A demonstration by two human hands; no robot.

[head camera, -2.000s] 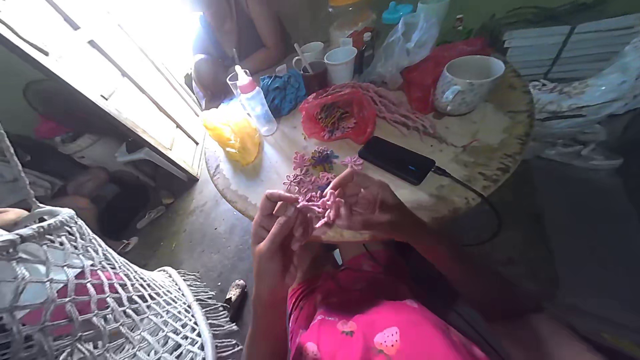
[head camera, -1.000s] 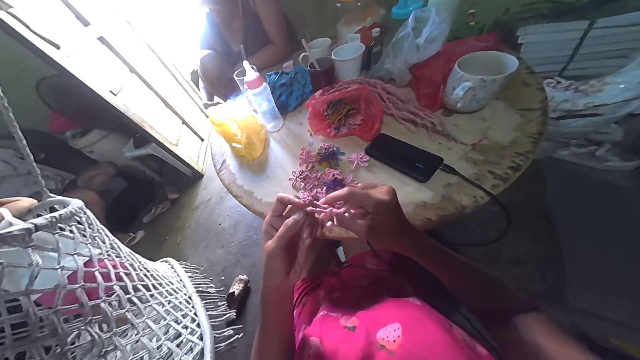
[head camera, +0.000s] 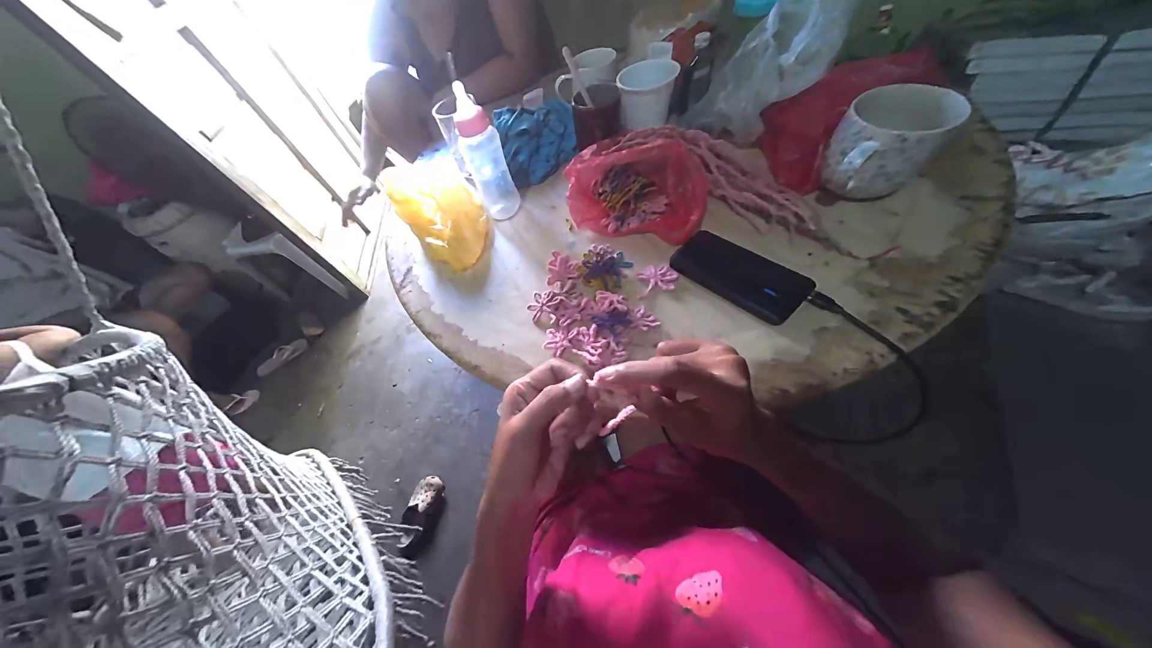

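Between the fingertips of my left hand [head camera: 549, 418] and my right hand [head camera: 688, 391] is a small pink looped piece [head camera: 618, 419], pinched by both just off the near edge of the round table [head camera: 468, 346]. My fingers hide much of it. Just beyond my hands lies a cluster of pink looped flowers [head camera: 567, 308], with a few purple and yellow ones among them. Behind the cluster, an open red plastic bag [head camera: 670, 193] holds small multicoloured pieces. Pink twisted strands [head camera: 738, 180] trail to its right. A black power bank or phone [head camera: 742, 274] with a cable lies right of the flowers.
A yellow bag [head camera: 441, 216], a baby bottle [head camera: 489, 162], a blue cloth [head camera: 535, 139], cups [head camera: 648, 94] and a large patterned mug [head camera: 891, 144] stand around the table. A person sits across it. A white rope hammock chair [head camera: 180, 468] hangs at left; a shoe [head camera: 423, 515] lies on the floor.
Both hands stay together at the table's near edge while the fingers shift on the pink piece. Less of the piece shows between them now than two seconds ago.
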